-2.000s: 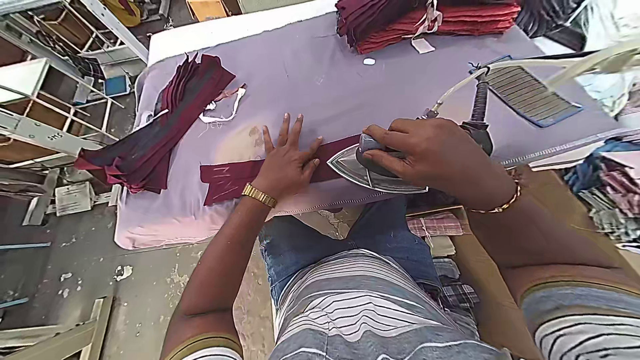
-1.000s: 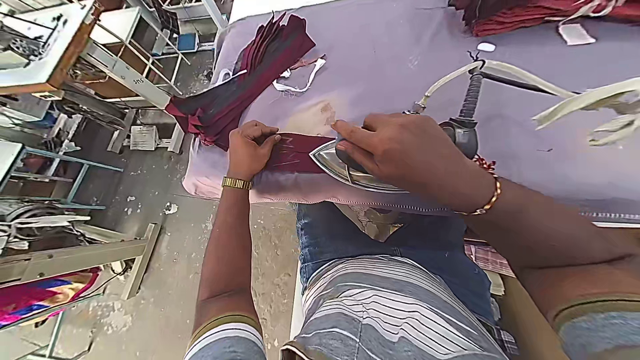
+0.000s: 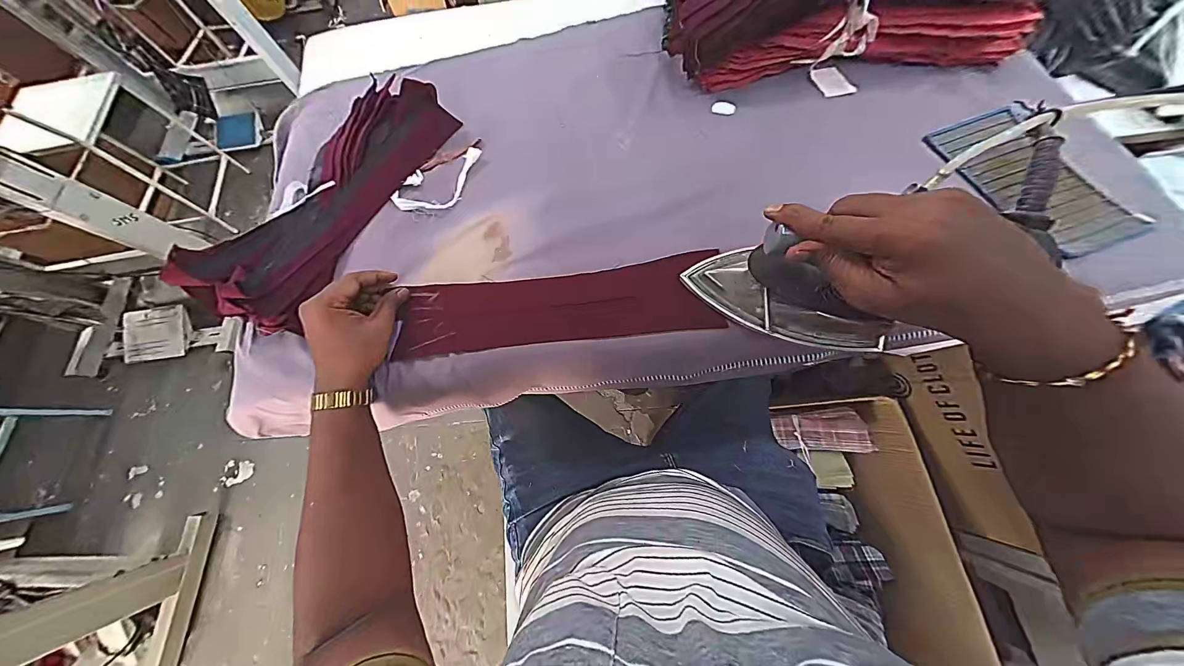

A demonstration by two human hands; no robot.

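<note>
A flat strip of maroon fabric (image 3: 555, 305) lies along the near edge of the padded table. My left hand (image 3: 351, 324) pinches its left end between thumb and fingers. With my right hand (image 3: 888, 268) I grip the handle of an electric iron (image 3: 795, 305), whose pointed tip is at the strip's right end. A pile of maroon and dark fabric pieces (image 3: 342, 203) lies to the left, just behind my left hand. A white tie (image 3: 439, 190) is beside that pile.
The table cover (image 3: 592, 176) has a brown scorch mark (image 3: 472, 248). At the back lies a tied stack of red fabric pieces (image 3: 869, 37). A blue-edged metal rest (image 3: 1045, 180) is on the right, near the iron's cord. Below the table at right is a cardboard box (image 3: 906, 499) with folded cloth.
The iron has moved right along the strip, so more maroon fabric shows. My left hand lay flat on the strip two seconds ago; now it pinches the left end. The view has shifted.
</note>
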